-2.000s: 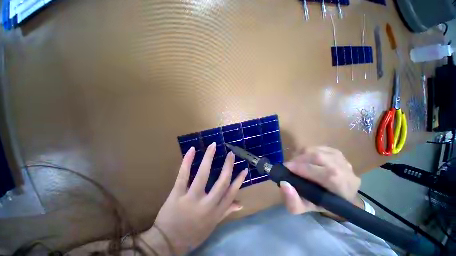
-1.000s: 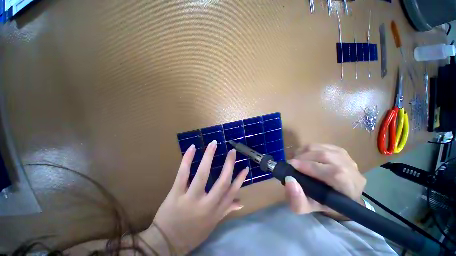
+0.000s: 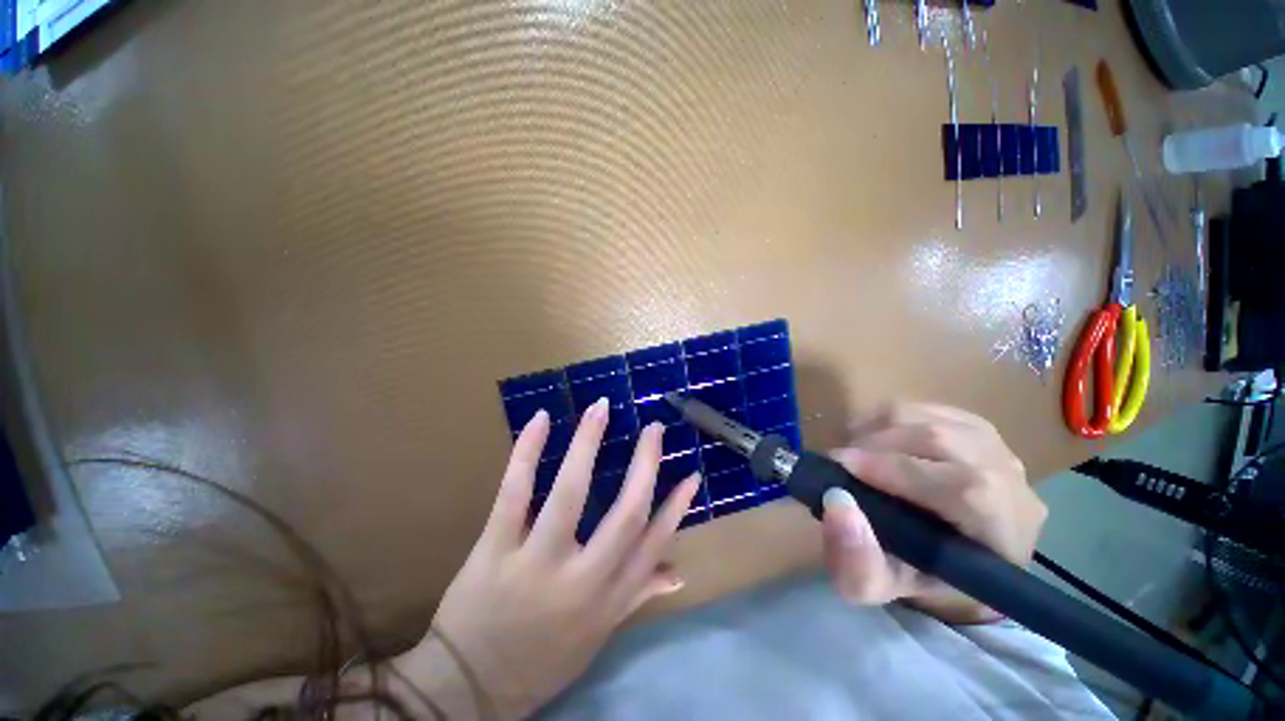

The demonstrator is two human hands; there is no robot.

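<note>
A dark blue solar cell piece [image 3: 747, 380] with pale grid lines lies flat on the tan tabletop [image 3: 352, 282], slightly tilted in view. My left hand [image 3: 564, 542] lies over its lower left part with fingers spread, fingertips on the cell. It hides part of the cell. My right hand [image 3: 937, 500] holds the black soldering iron [image 3: 958, 556] like a pen. The iron's metal tip points left and is at the middle of the cell, near my left fingertips. Whether the tip touches the surface I cannot tell.
At right lie scissors [image 3: 1109, 369] with red and yellow loops, cut ribbon bits [image 3: 1039, 340], a white bottle [image 3: 1220, 148], an orange-handled tool [image 3: 1109, 99] and a grey strip [image 3: 1075, 141]. A small blue cell strip [image 3: 1001, 151] with wires lies upper right, below a grey machine [image 3: 1212, 42].
My right hand and the iron have moved slightly right, the tip sliding rightward along the cell. My left hand and the cell have stayed in place.
</note>
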